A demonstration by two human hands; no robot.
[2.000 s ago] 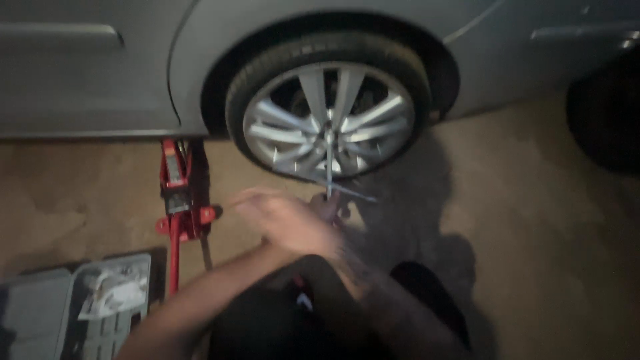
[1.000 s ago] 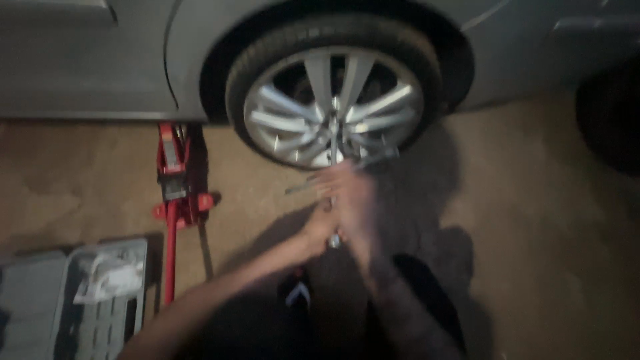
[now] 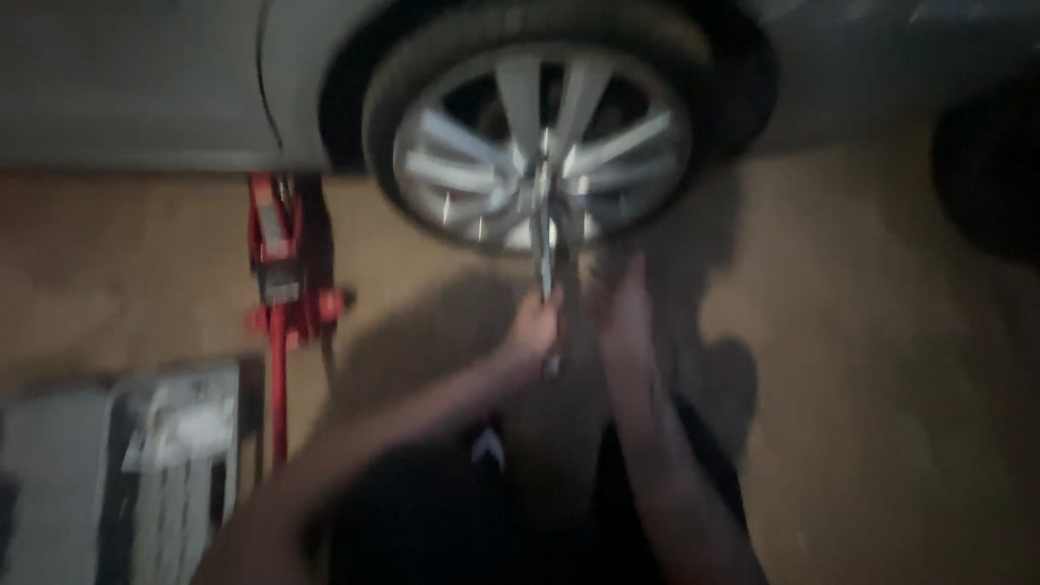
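Note:
A car wheel with an alloy rim sits in the wheel arch of a grey car. A metal lug wrench, seemingly cross-shaped, reaches from the middle of the rim toward me. Around its near part my left hand is closed. Just to the right, my right hand is blurred, with its fingers pointing at the wheel; whether it touches the wrench cannot be told. Part of the wrench shows below my left hand.
A red floor jack stands at the left, its front end under the car's sill and its handle toward me. An opened grey tool case with a plastic bag lies at the lower left. Another dark tyre is at the right edge.
The wrench's crossbar, slanted one and two seconds ago, no longer shows to the sides. My right hand has moved from the wrench to its right side.

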